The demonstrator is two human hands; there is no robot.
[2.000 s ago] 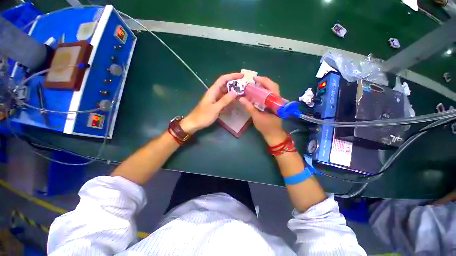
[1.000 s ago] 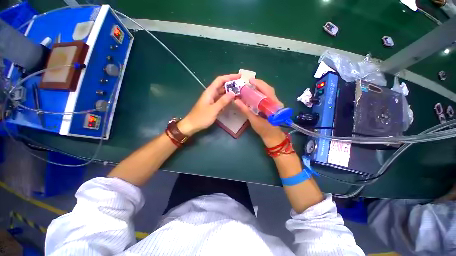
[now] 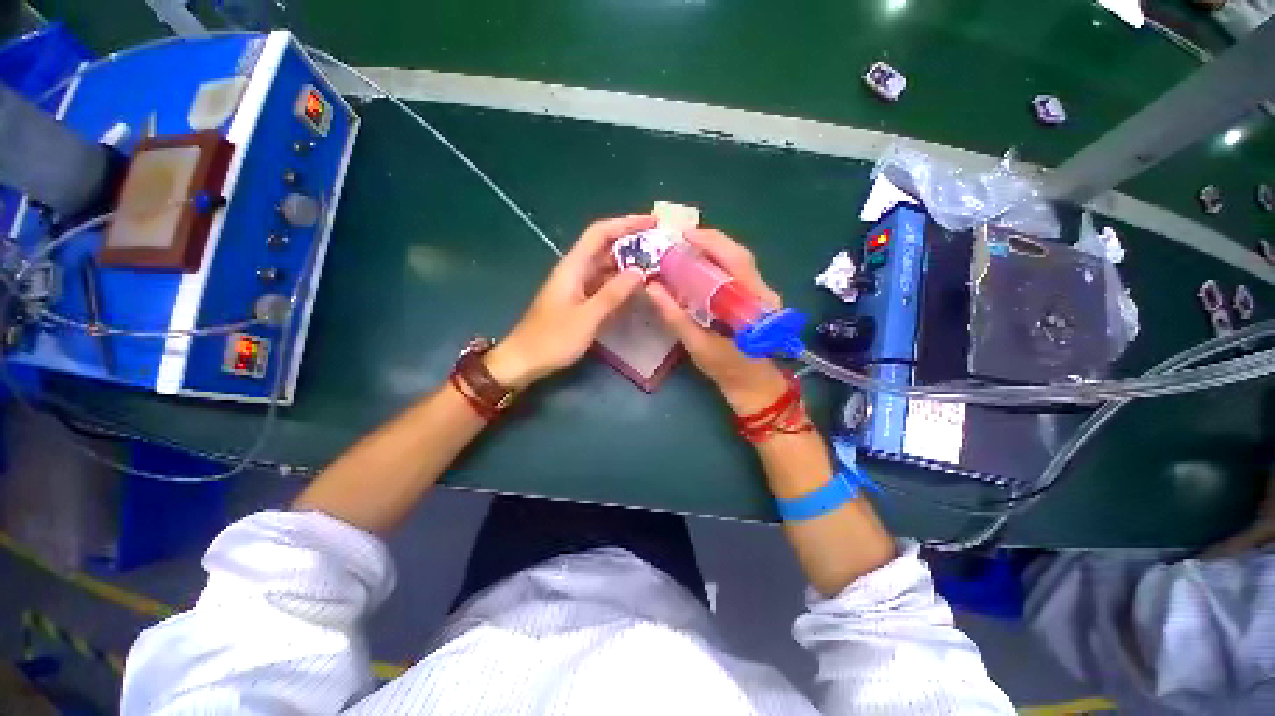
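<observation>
My left hand (image 3: 576, 305) holds a small square housing (image 3: 640, 253) with a white rim and dark details between its fingers. My right hand (image 3: 723, 329) is closed around a translucent red-pink dispensing syringe (image 3: 710, 290). Its blue cap (image 3: 769, 333) points to the lower right, joined to clear hoses. The syringe's front end is at the housing; the tip is too small to make out. A framed plate (image 3: 642, 346) with a red-brown edge lies under my hands, partly hidden. A small cream pad (image 3: 675, 216) shows just behind my fingers.
A blue bench machine (image 3: 245, 301) stands at left with a brown-framed plate (image 3: 165, 203) on it. A blue-fronted controller (image 3: 895, 308) stands at right, crumpled plastic (image 3: 965, 190) behind it. Several housings lie on the green surface beyond the pale strip (image 3: 601, 106). A person's sleeve (image 3: 1119, 623) shows lower right.
The whole view has shifted slightly, so the bench items sit further left. Both hands keep their holds on the housing and syringe. The syringe's blue cap has swung a little towards me.
</observation>
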